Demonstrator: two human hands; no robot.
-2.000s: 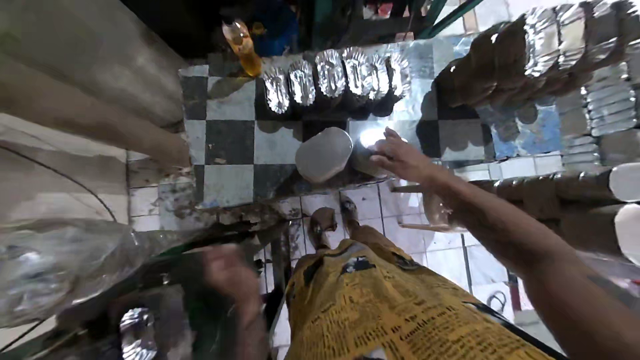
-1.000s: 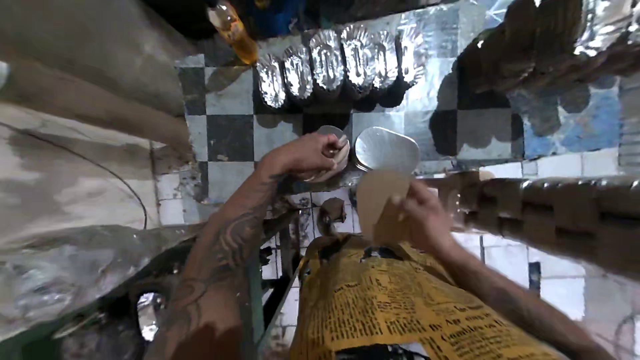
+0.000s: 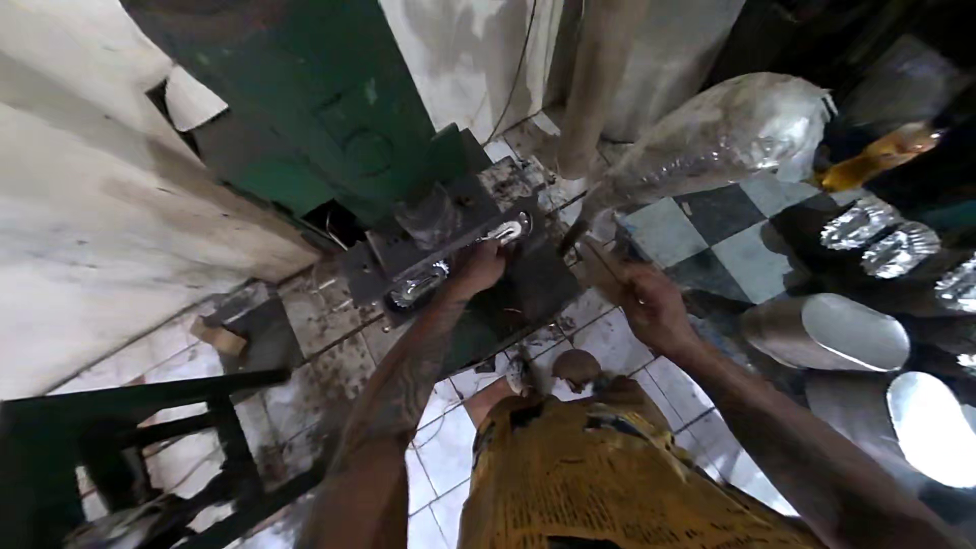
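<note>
At the green press-like machine [image 3: 358, 130], my left hand [image 3: 479, 268] reaches to its dark metal bed, between two shiny foil pieces. One foil piece [image 3: 421, 284] lies in an oval opening to its left; the other foil piece [image 3: 509, 229] is by my fingertips. Whether my left hand grips anything is hidden. My right hand [image 3: 654, 305] holds a thin flat cardboard-like piece [image 3: 602, 267] to the right of the machine. Two stacks of oval sheets, one stack [image 3: 854, 332] above the other stack [image 3: 934, 427], stand at the right.
Crimped foil trays [image 3: 900, 248] stand on a checkered table [image 3: 705, 263]. A filled plastic bag [image 3: 709, 145] and a bottle of orange liquid [image 3: 877, 160] are at the upper right. A green metal frame [image 3: 145, 389] is at the lower left, with a small block [image 3: 219, 335] on the floor near it.
The view has swung left to the machine. My left hand has gone from the stack on the table to the machine's bed. My right hand still holds a flat piece.
</note>
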